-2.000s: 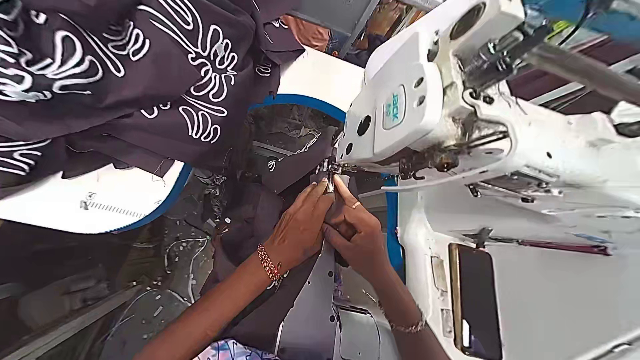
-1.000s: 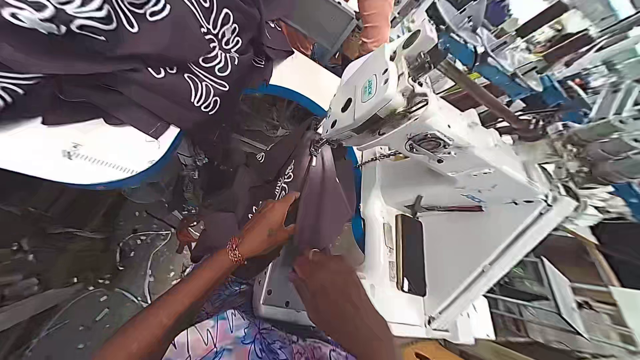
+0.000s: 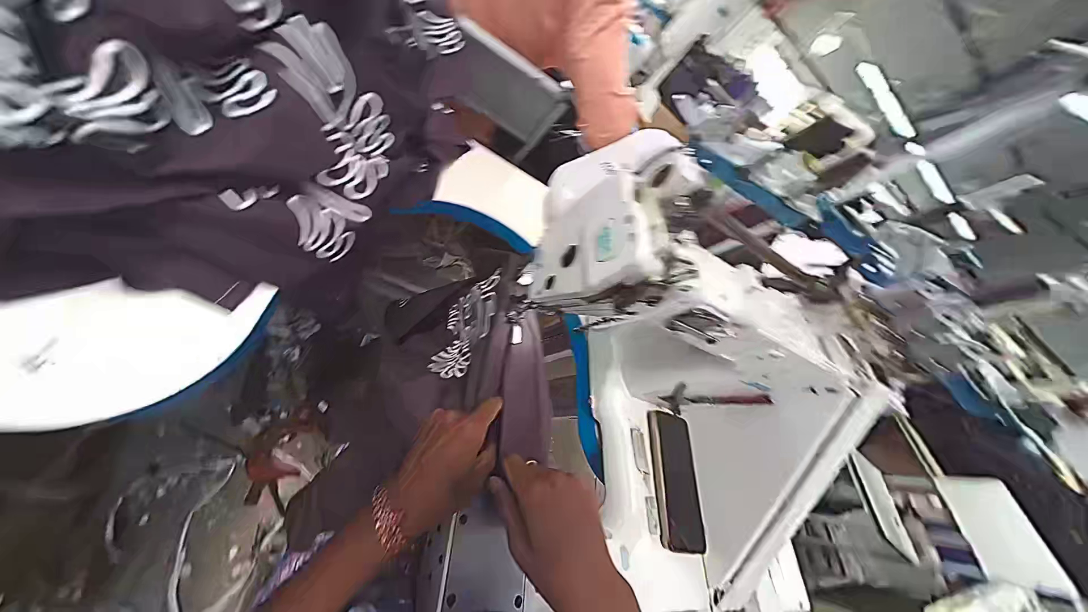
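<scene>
A dark purple fabric piece (image 3: 524, 382) with white embroidery runs from under the head of a white sewing machine (image 3: 595, 229) down to my hands. My left hand (image 3: 446, 467) pinches its edge between thumb and fingers. Close beside it on the right, my right hand (image 3: 552, 518) grips the same cloth, a ring on one finger. The fabric's far end lies at the machine's needle area, where details are blurred. More dark embroidered cloth (image 3: 170, 195) is heaped at the upper left.
A smartphone (image 3: 677, 480) and a red-handled tool (image 3: 727, 399) lie on the white machine bed at right. White tabletops with blue edges (image 3: 110, 365) stand at left and behind the cloth. Another person's orange sleeve (image 3: 599, 76) shows at the top. Thread and scraps litter the lower left.
Two seconds ago both hands were close to the needle area; now they hold the cloth nearer my body, closer together than one second ago. The view has shifted and shows more of the room.
</scene>
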